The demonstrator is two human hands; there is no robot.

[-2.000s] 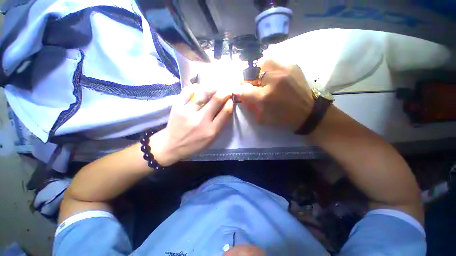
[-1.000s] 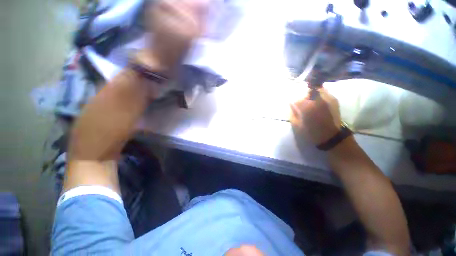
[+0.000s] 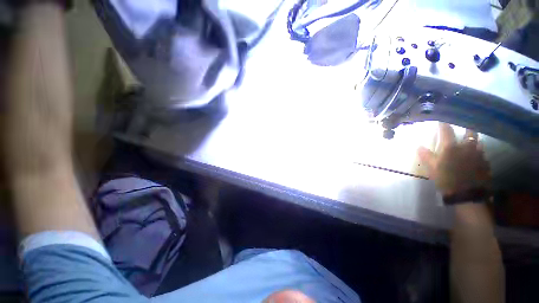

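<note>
My left forearm rises along the left edge; my left hand is cut off by the top left corner. A blurred grey-lilac lining garment (image 3: 189,68) lies at the table's left end, left of the machine. My right hand (image 3: 458,163) rests on the machine bed below the arm of the white sewing machine (image 3: 473,86), fingers apart and no cloth seen in it. The needle area is washed out by glare.
A small grey-lilac piece (image 3: 334,41) with dark-edged strips lies at the back. A heap of grey-lilac garment parts (image 3: 142,222) is below the table's front edge (image 3: 283,195). An orange-red object (image 3: 523,210) shows dimly at right.
The view has swung left. The lining garment has moved from beside the needle to the left end. My left hand has left the picture; my right hand has moved right, away from the needle.
</note>
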